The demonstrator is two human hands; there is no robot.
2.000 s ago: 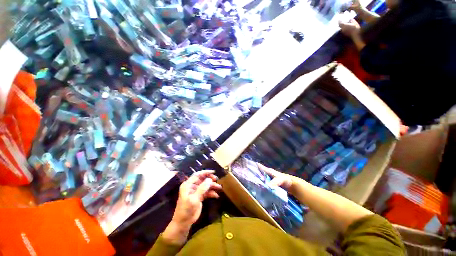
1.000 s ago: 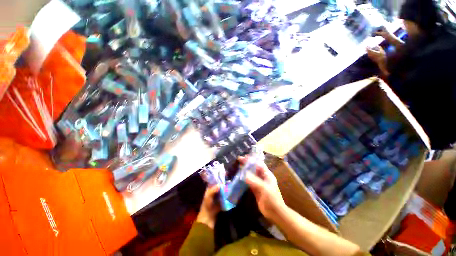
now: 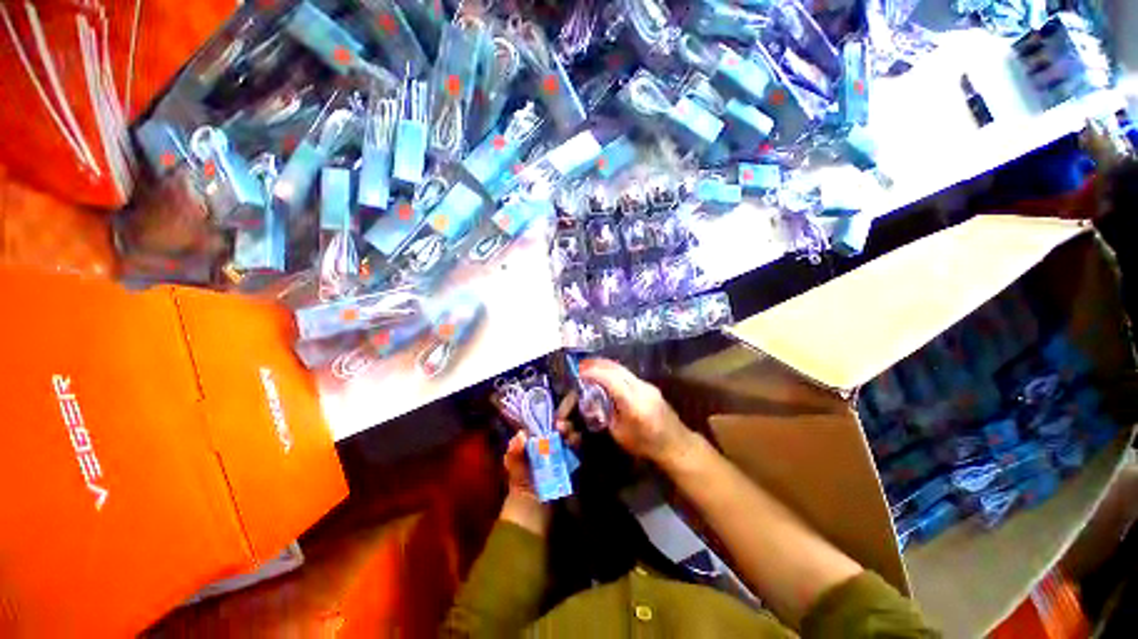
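My left hand (image 3: 522, 464) holds a bagged power bank (image 3: 549, 464), blue-grey with a pale coiled cable at its upper end, below the table edge. My right hand (image 3: 630, 406) is close beside it, fingers closed around another bagged unit (image 3: 595, 402), mostly hidden by the fingers. Just beyond the hands, an upright block of bagged units (image 3: 637, 268) stands in rows at the table edge, coils showing. A loose heap of bagged power banks (image 3: 456, 87) with small red marks covers the table (image 3: 493, 312) behind.
An open brown carton (image 3: 924, 306) with rows of bagged units stands at the right, its flap near my right forearm. An orange VEGER box (image 3: 125, 462) is at the left. Orange pieces with pale cords (image 3: 75, 94) lie upper left. A small dark object (image 3: 975, 100) lies on the table.
The view has shifted left and closer to the table. My hands, close together around units a second ago, are now slightly apart, each with a unit. The other person is mostly out of view.
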